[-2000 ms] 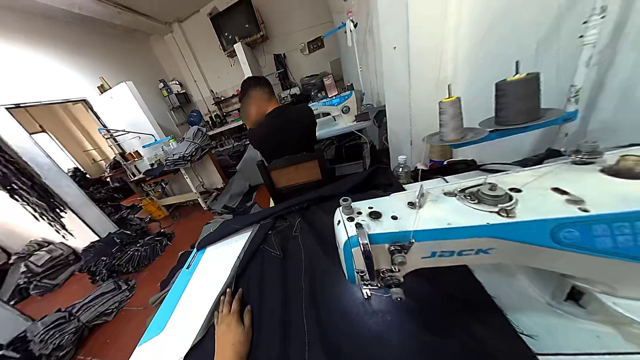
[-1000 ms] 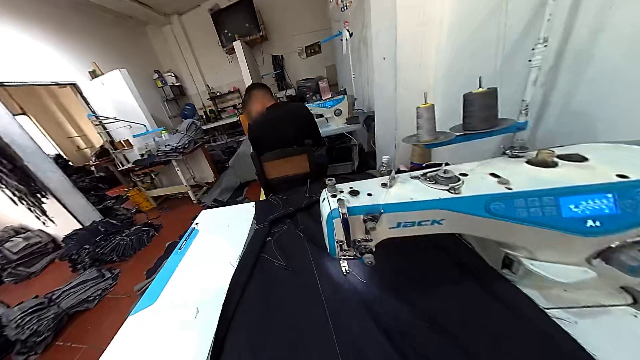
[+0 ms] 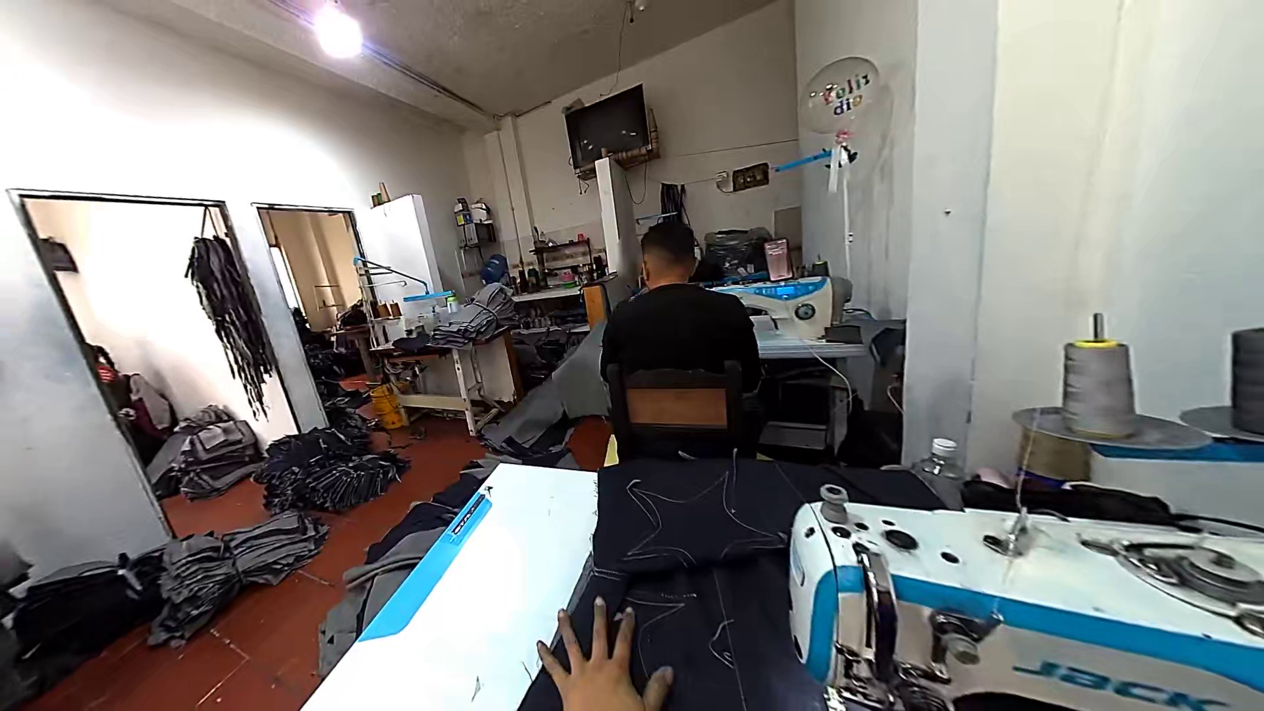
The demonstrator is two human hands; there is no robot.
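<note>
My left hand [image 3: 604, 664] lies spread, palm down, on dark navy denim fabric [image 3: 760, 612] at the lower middle of the head view. Loose pale threads trail over the cloth, and its far part is folded over with a zigzag line of thread on it. Right of the hand stands the head of a white and blue Jack sewing machine [image 3: 1066, 602]; its needle area is cut off by the lower edge. My right hand is out of view.
A white table edge with a blue strip [image 3: 434, 583] lies left of the cloth. Ahead, a person [image 3: 679, 331] sits on a wooden chair [image 3: 676, 407]. Thread cones [image 3: 1098, 390] and a plastic bottle [image 3: 943, 464] stand at the right. Bundled fabric pieces [image 3: 237, 563] lie on the floor.
My left hand, out of view one second ago, is back on the cloth. The cloth's far part now lies folded over. The view has swung up and left.
</note>
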